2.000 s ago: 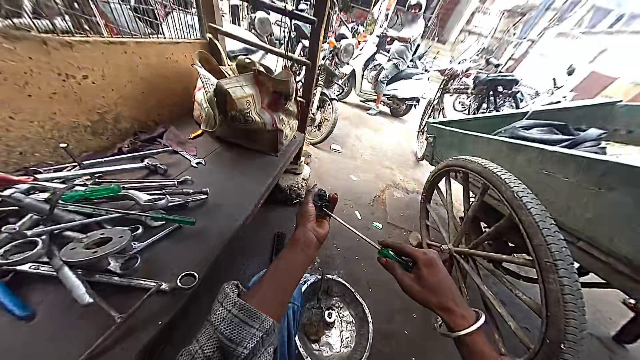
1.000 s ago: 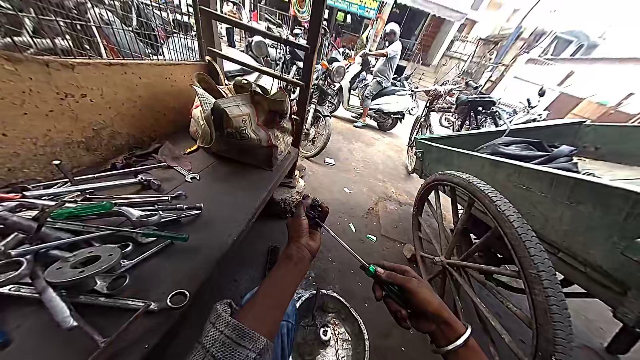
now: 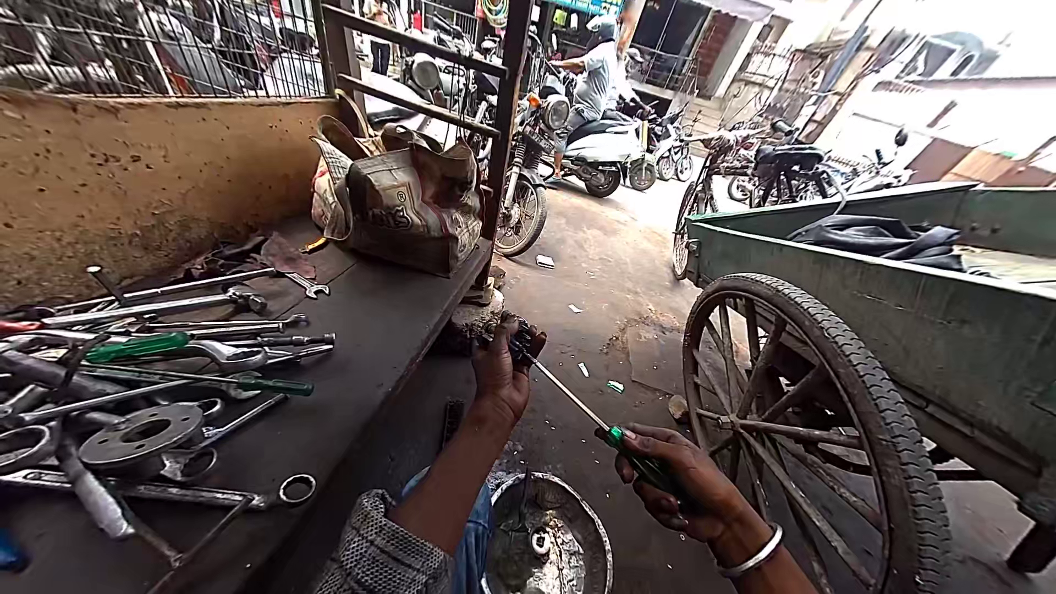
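Observation:
My left hand (image 3: 502,379) holds a small dark mechanical part (image 3: 521,340), partly hidden by the fingers. My right hand (image 3: 689,487) is closed around the green handle of a long screwdriver (image 3: 573,393), whose tip meets the dark part. Below the hands a round metal pan (image 3: 606,536) stands on the ground, with a small pale ring in it. To the left, spanners, sockets and more screwdrivers lie piled on a dark bench (image 3: 363,318), among them a green-handled screwdriver (image 3: 276,385), a ring spanner end (image 3: 295,488) and a round metal disc with holes (image 3: 142,437).
A printed bag (image 3: 404,206) stands at the bench's far end, beside a metal frame (image 3: 510,107). On the right is a green cart (image 3: 841,272) with a spoked wheel (image 3: 907,445). Parked motorcycles and a person on a white scooter (image 3: 606,144) are farther off.
The screwdriver stays against the dark part while my right hand's hold on the handle has shifted. The person by the scooter shows more fully than at first. The view has tilted up slightly.

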